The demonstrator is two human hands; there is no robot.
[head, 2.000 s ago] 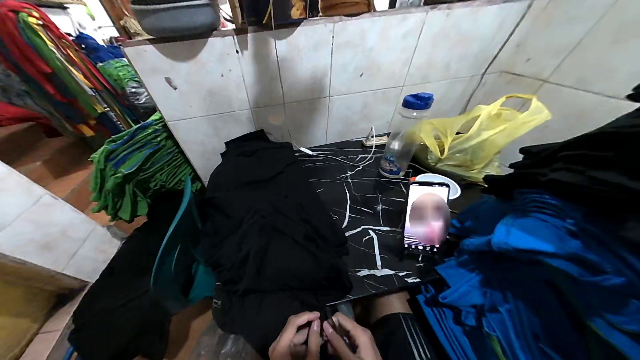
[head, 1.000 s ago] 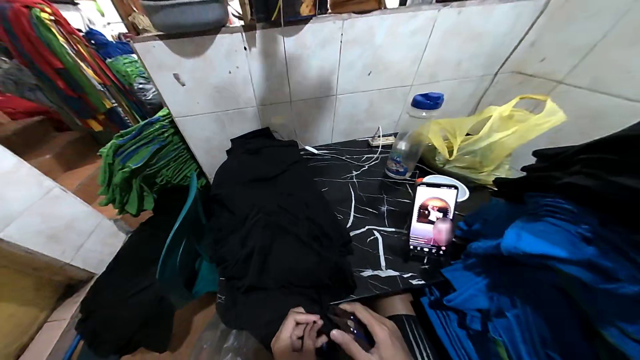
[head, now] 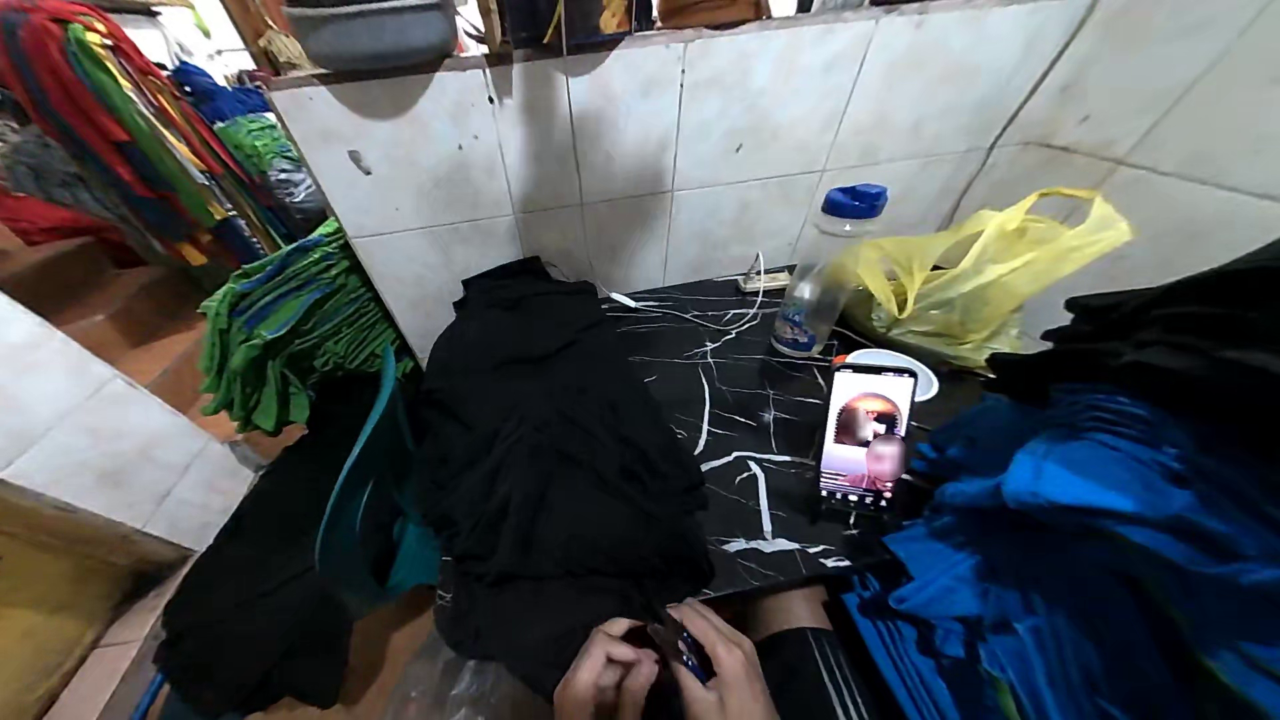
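Observation:
At the bottom middle, my left hand (head: 607, 672) pinches black fabric, its fingers curled close to my other hand. My right hand (head: 722, 668) is closed around a small dark tool (head: 686, 650) with blue on it, perhaps thread snips; its tip is at the fabric. Just beyond both hands, a heap of black cloth garments (head: 560, 430) covers the left part of a black marble-patterned table (head: 740, 410). A smartphone (head: 866, 435) with a lit screen stands upright on the table, to the right of the heap.
A clear plastic bottle (head: 815, 275) with a blue cap, a yellow plastic bag (head: 985, 280) and a white cable (head: 740, 325) are by the tiled wall. Blue garments (head: 1080, 530) are piled at right. Green garments (head: 290, 320) and a teal plastic chair (head: 365, 500) are at left.
The dark tool in my right hand now shows with its tip between my hands; two seconds ago it was not plainly visible. The phone's picture has changed.

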